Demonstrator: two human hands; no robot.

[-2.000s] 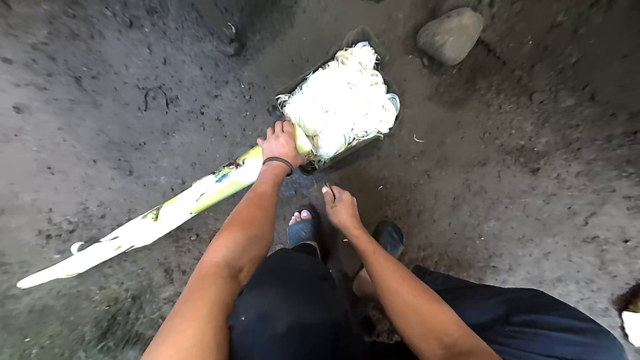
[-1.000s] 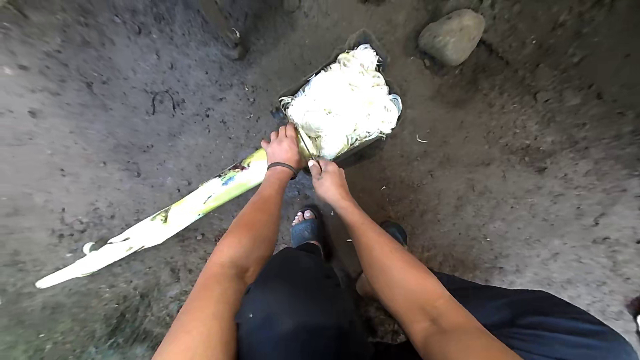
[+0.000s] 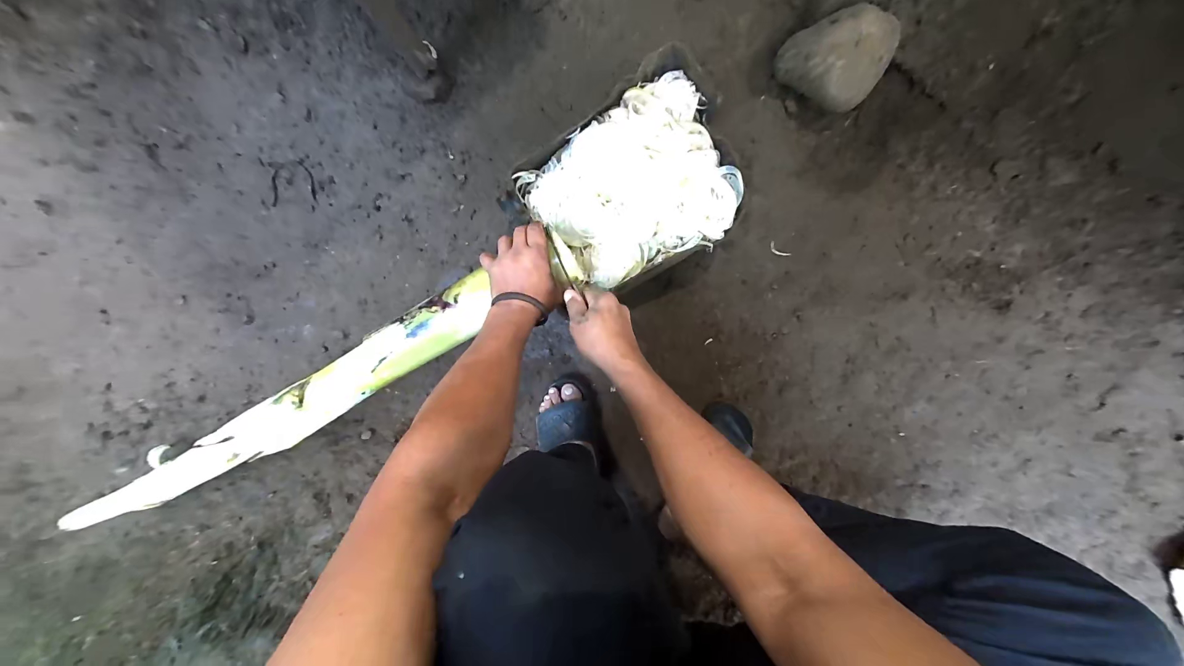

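A long pale green plant stalk [image 3: 347, 375], like a banana stem, slants from the lower left up to a container [image 3: 661, 268] heaped with thin white shavings [image 3: 638, 180]. My left hand [image 3: 524, 268], with a dark band at the wrist, grips the stalk near its upper end, beside the container. Just right of it, my right hand [image 3: 599, 324] is closed on the end of a thin blade [image 3: 562, 262], which lies across the stalk's end. The handle is hidden in my fingers, and the heap covers most of the container.
A large grey stone [image 3: 838, 57] lies on the dirt floor at the upper right. My sandalled feet stand below the container, the left sandal [image 3: 566, 421] nearer the stalk. A white object [image 3: 1177, 592] is cut off at the right edge.
Two seconds ago my right hand was lower, away from the stalk; it has moved up to the stalk's end beside my left hand. My left hand has stayed on the stalk.
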